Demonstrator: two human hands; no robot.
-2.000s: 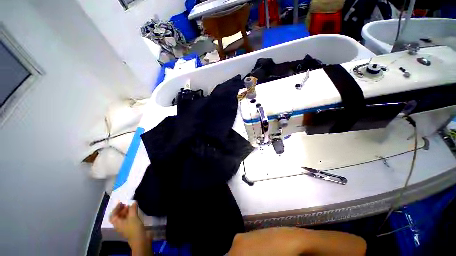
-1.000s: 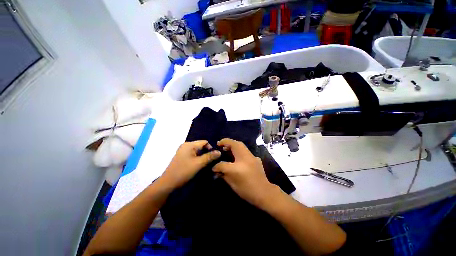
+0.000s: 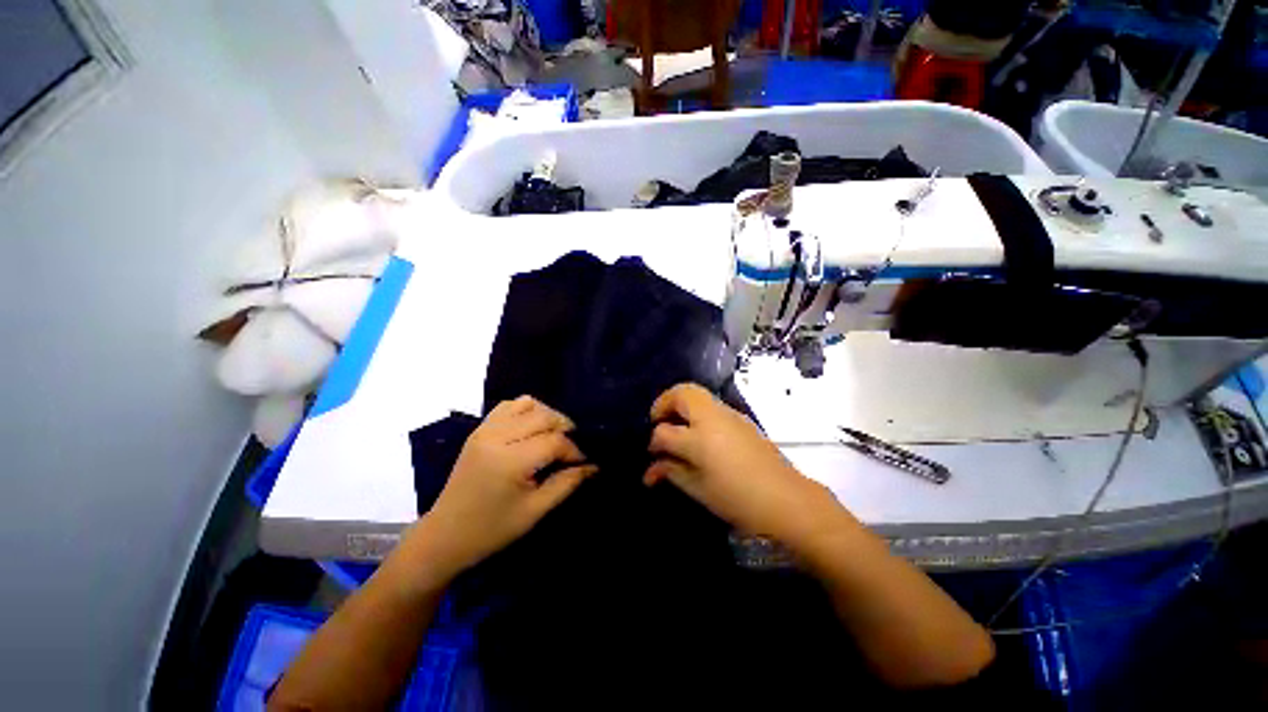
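A black garment piece (image 3: 598,327) lies on the white table left of the sewing machine (image 3: 890,251) and hangs over the front edge. My left hand (image 3: 517,466) pinches the cloth between thumb and fingers at its left part. My right hand (image 3: 695,442) pinches the cloth a little to the right. The hands are slightly apart. The fingertips are partly lost against the dark cloth. The presser foot area (image 3: 800,355) is right of the cloth. Silver thread snips (image 3: 897,455) lie flat on the table right of my right hand.
A white trough (image 3: 612,139) with dark cloth stands behind the machine. White tied sacks (image 3: 299,285) lie by the left wall. A blue crate (image 3: 271,661) is on the floor at lower left. A cord hangs at the right.
My left hand came from the table's front left corner to the cloth, joining my right hand. Both hands have since moved slightly apart. The cloth's upper part is now spread wider.
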